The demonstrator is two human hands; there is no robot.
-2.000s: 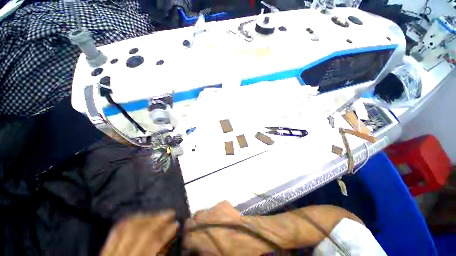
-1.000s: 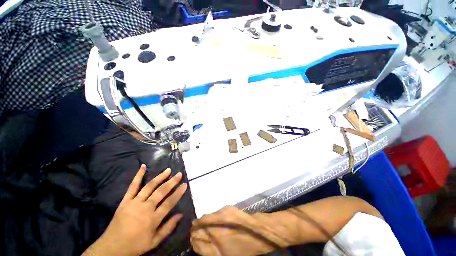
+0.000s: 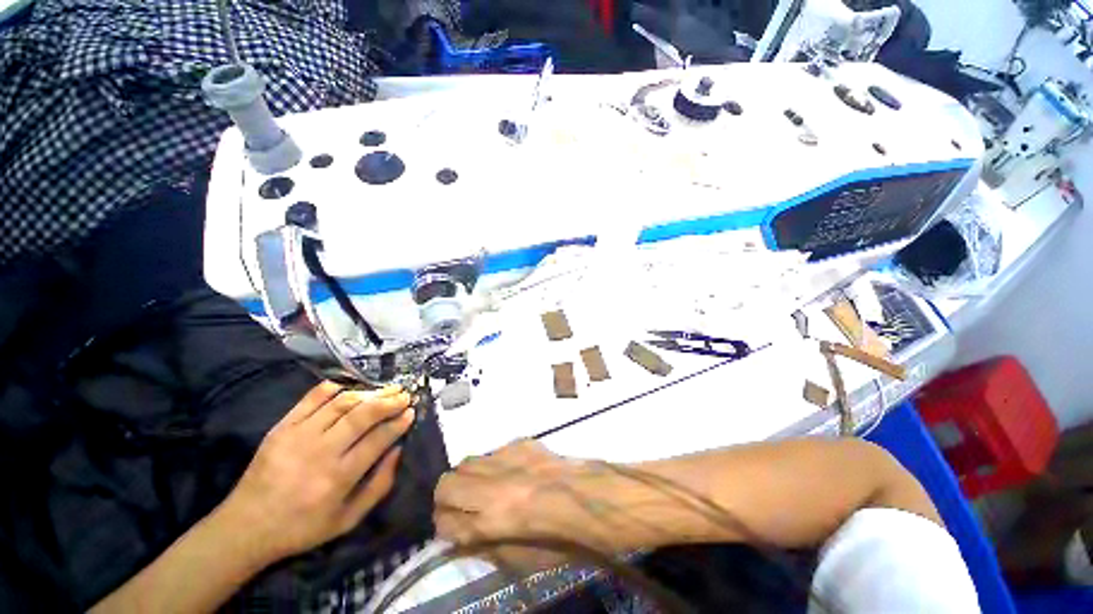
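Black shell fabric (image 3: 144, 396) lies under the presser foot (image 3: 414, 378) and spreads to the left and toward me. My left hand (image 3: 324, 462) rests on it, fingertips close to the presser foot. My right hand (image 3: 509, 498) is closed at the fabric's right edge, in front of the foot; its fingertips are hidden. A bit of checked fabric (image 3: 360, 582) shows below my hands. The sewing machine (image 3: 575, 156) stands behind, white with a blue stripe.
Small brown pieces (image 3: 557, 325) and black thread snips (image 3: 698, 345) lie on the bed. A parts tray (image 3: 905, 314) is at the right end. Checked fabric (image 3: 108, 108) is heaped behind left. A blue bin (image 3: 947, 504) and red stool (image 3: 989, 420) stand at right.
My left hand has moved up, from flat on the fabric to beside the presser foot. My right hand has moved slightly up and left. The view has shifted, and checked fabric now shows below.
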